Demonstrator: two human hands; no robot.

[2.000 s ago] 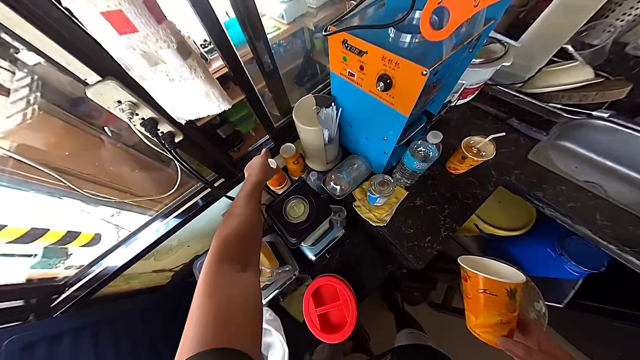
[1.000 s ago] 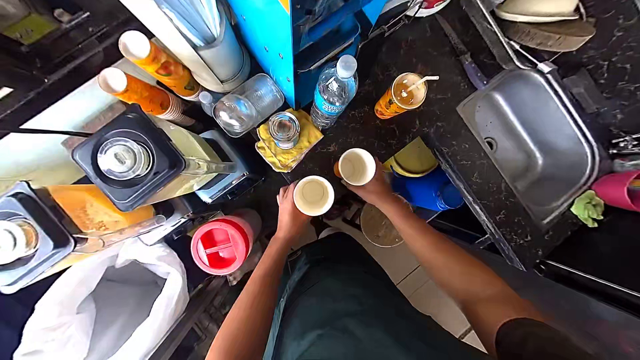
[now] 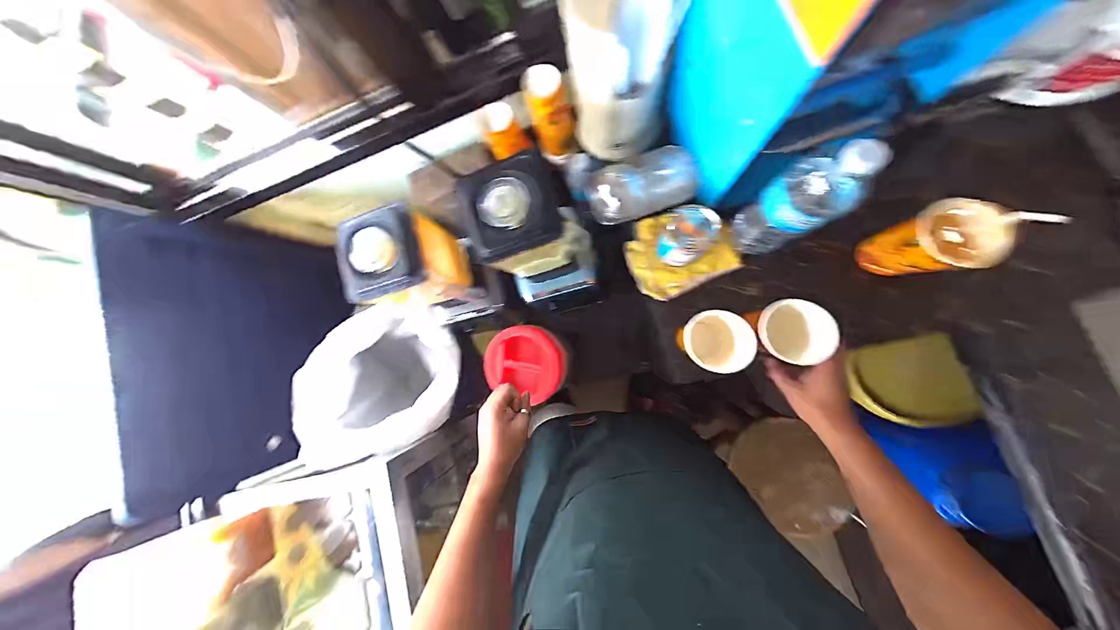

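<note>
My right hand [image 3: 814, 385] holds a paper cup [image 3: 798, 332] at the dark counter's edge. Touching that cup on its left is a second paper cup [image 3: 719, 341], with no hand on it. Both look empty from above. My left hand [image 3: 506, 416] is at the near rim of a red round lid [image 3: 525, 363], low beside my leg; blur hides whether the fingers grip it. Beyond the cups, a glass jar or can [image 3: 689, 234] stands on a folded yellow cloth [image 3: 652, 267].
Clear plastic bottles [image 3: 814, 197] and an orange cup with a straw [image 3: 906, 238] are on the counter. Two blender jars [image 3: 506, 206] stand back left, near a white-lined bin [image 3: 437, 359]. A blue machine [image 3: 726, 79] stands behind; a blue bucket [image 3: 954, 472] is low right.
My left hand has let go of its cup and moved left and down to the red lid. That cup now stands beside the one in my right hand. The view has swung left.
</note>
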